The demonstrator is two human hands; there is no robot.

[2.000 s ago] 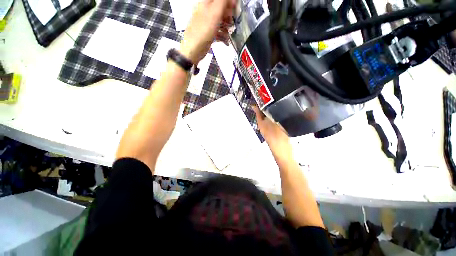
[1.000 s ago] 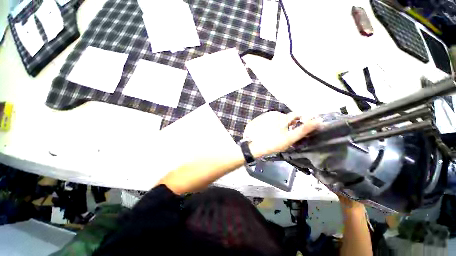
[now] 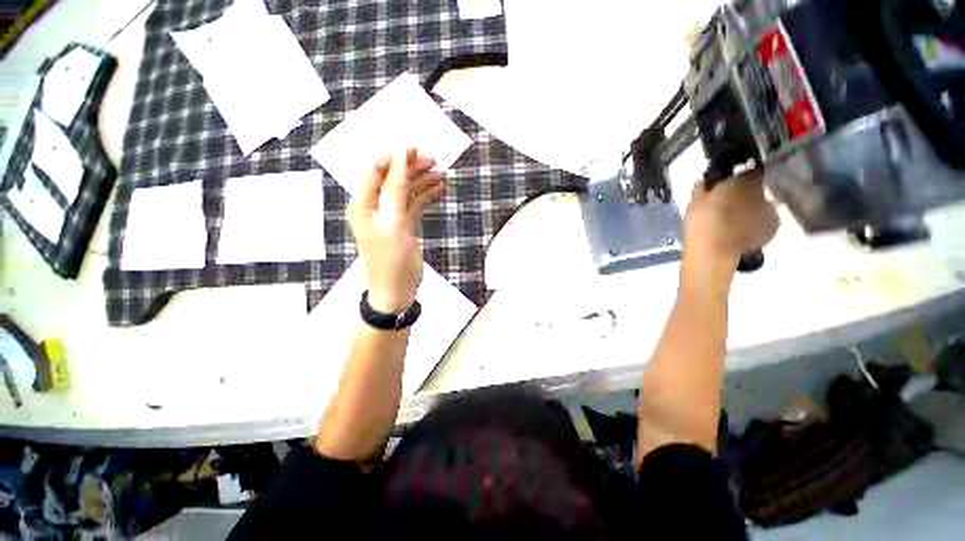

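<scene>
My left hand (image 3: 396,217), with a dark wristband, is over the plaid fabric lay (image 3: 360,42) and a square white paper piece (image 3: 407,116), fingers apart, holding nothing. Whether it touches the paper is unclear. My right hand (image 3: 730,217) is closed on the rear handle of the cloth cutting machine (image 3: 741,106), right of the lay; the machine's body hides the grip in part. The cutter's grey base plate (image 3: 633,227) lies on the table beside the lay's cut edge. Another paper piece (image 3: 439,317) lies partly under my left forearm.
More white papers (image 3: 273,217) lie on the lay. A separate cut block of plaid pieces (image 3: 66,159) is at the far left. A yellow box (image 3: 55,364) is near the left table edge. The table's front edge (image 3: 529,389) crosses below, with dark scraps (image 3: 138,476) beneath it.
My left hand has left the cutter and moved left over the papers. The cutter has turned more upright, its base plate now farther from the front edge. The view has shifted.
</scene>
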